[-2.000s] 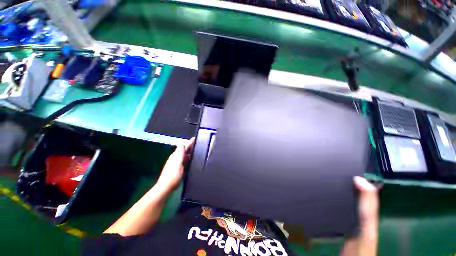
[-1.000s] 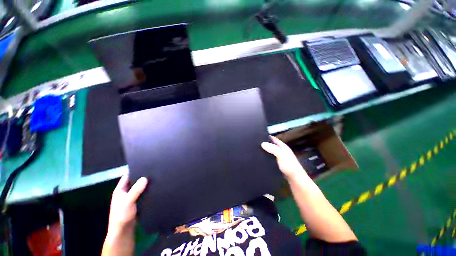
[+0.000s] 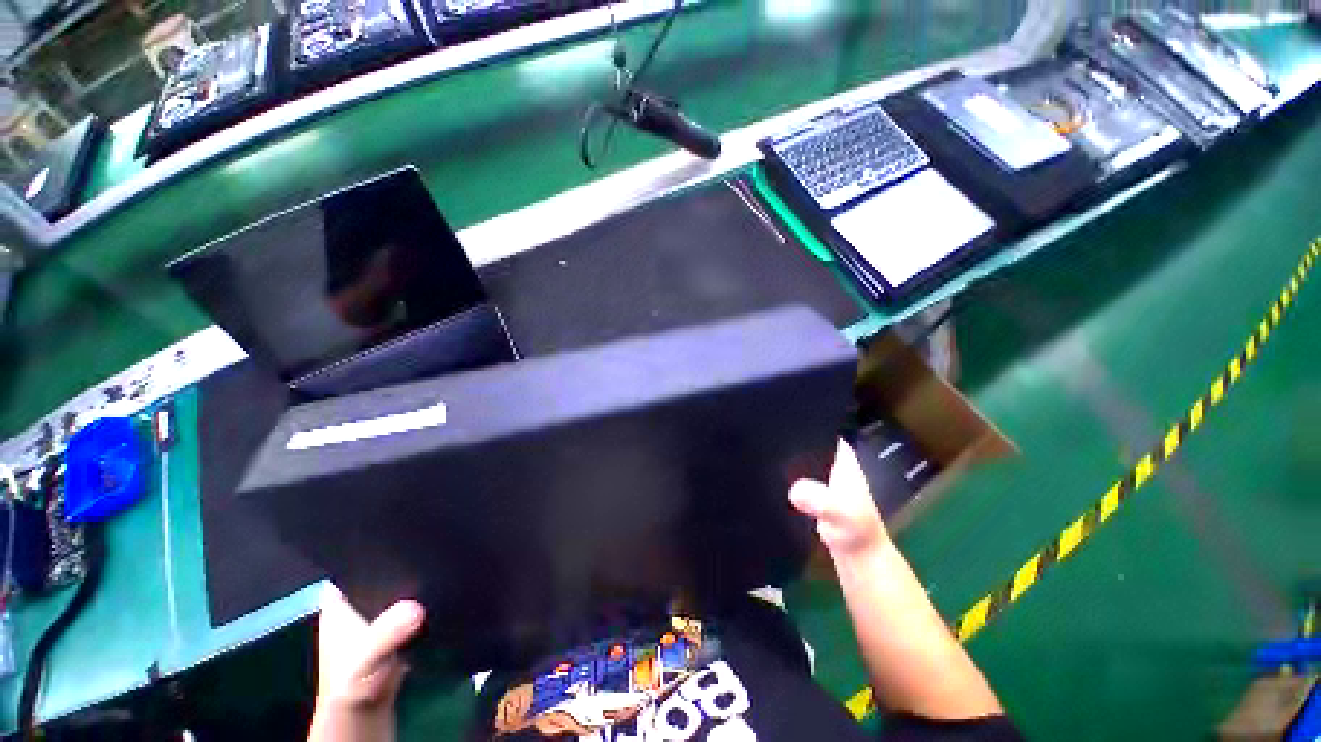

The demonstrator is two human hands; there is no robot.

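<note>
A bulky matte black box (image 3: 580,478) is held tilted in front of my body, over the bench's front edge. Its long narrow side faces up and has a white label strip at the left. My left hand (image 3: 362,649) grips the box at its lower left. My right hand (image 3: 840,500) grips its right side. My fingers under the box are hidden. Behind the box, an open laptop (image 3: 341,283) stands on the black mat with its dark, glossy screen up. The box hides part of the laptop's lower half.
Laptop parts with silver keys (image 3: 852,152) lie in a black tray at the right. A brown carton (image 3: 949,435) with dark items is below the bench edge. A blue bin (image 3: 105,467) is at the left. A small black device (image 3: 674,123) hangs above the bench's back.
The black box has tilted, so its long edge with the white label now shows instead of its broad face. Both hands still hold it. The view has shifted, showing more of the rear shelf.
</note>
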